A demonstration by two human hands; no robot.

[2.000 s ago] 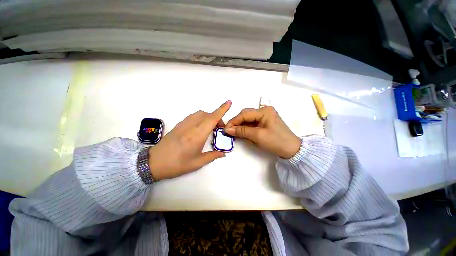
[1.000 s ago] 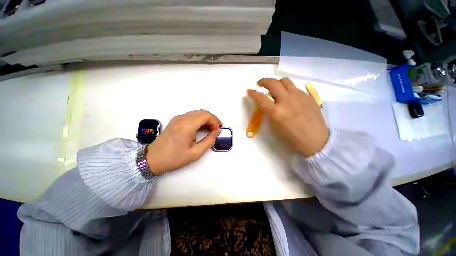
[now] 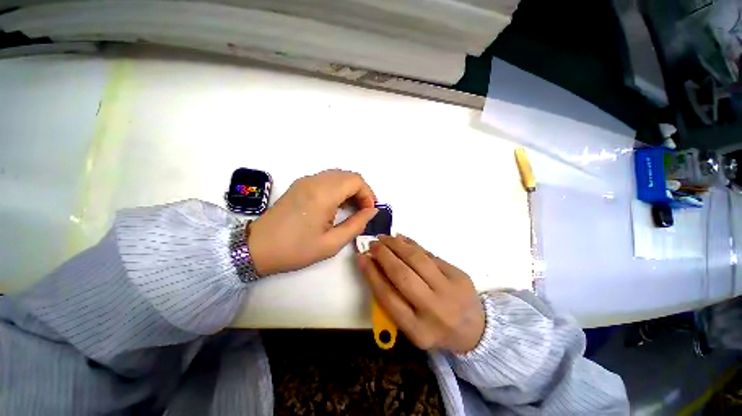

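Note:
A square smartwatch body (image 3: 380, 221) lies on the bench in front of me, its lower part covered. My right hand (image 3: 427, 296) holds a scraper (image 3: 385, 327) with an orange handle and pale head; the head rests on the watch face and the handle points toward me. My left hand (image 3: 307, 221) has its thumb and forefinger pinched together at the watch's upper left edge; whether a film is between them I cannot tell. A second smartwatch (image 3: 249, 192) with coloured digits lit lies to the left of my left hand.
A slim yellow tool (image 3: 525, 169) lies at the right. A translucent sheet (image 3: 537, 110) lies at the back right. A blue box (image 3: 651, 174) with bottles and sticks stands far right, a small black object (image 3: 662, 215) beside it. White foam slabs (image 3: 268, 36) are stacked behind.
My right hand has come from the back right to the watch with the scraper now in its grasp. My left hand stays at the watch's upper left edge. The view has tilted slightly.

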